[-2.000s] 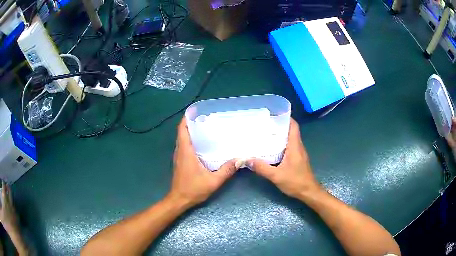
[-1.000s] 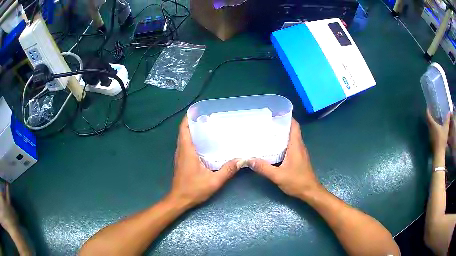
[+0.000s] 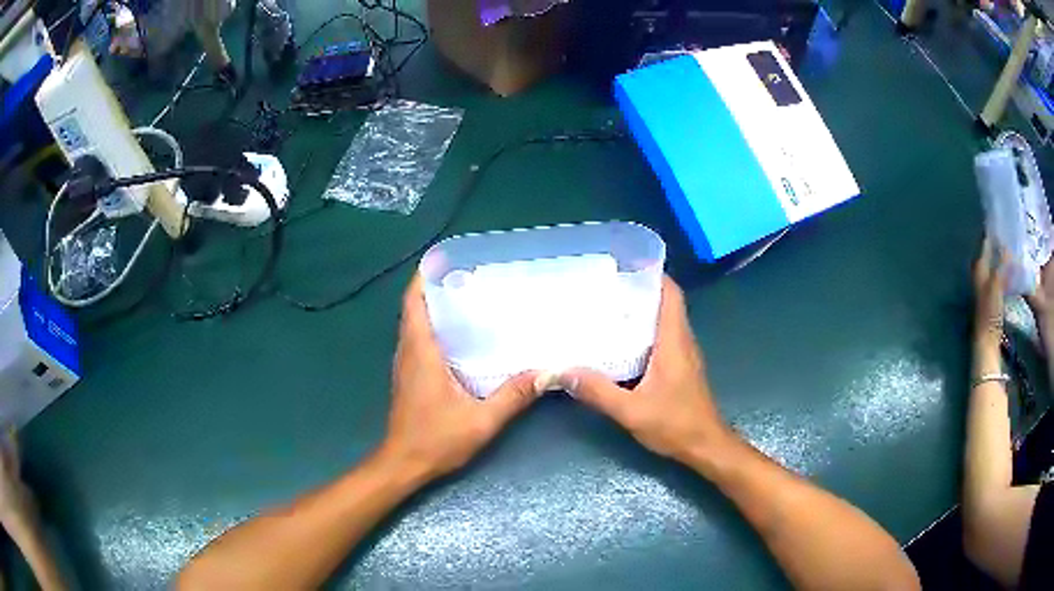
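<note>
A translucent frosted tub (image 3: 546, 303) with rounded ends is in the middle of the view, its rim towards the far side. A bright white piece shows inside it, its detail washed out. My left hand (image 3: 445, 387) grips the tub's left end and near edge. My right hand (image 3: 653, 387) grips its right end and near edge. My two thumbs meet at the middle of the near edge. My fingers under the tub are hidden.
A blue and white box (image 3: 740, 150) lies beyond the tub to the right. A clear plastic bag (image 3: 395, 156), black cable and power strip (image 3: 98, 129) are at upper left. A white-blue box (image 3: 35, 341) and another person's hand are at left. Another person's hands hold a device (image 3: 1008, 219) at right.
My hands keep the same grip on the tub, and the view has shifted slightly. At right, the other person's arm has come into view and the device they hold has turned.
</note>
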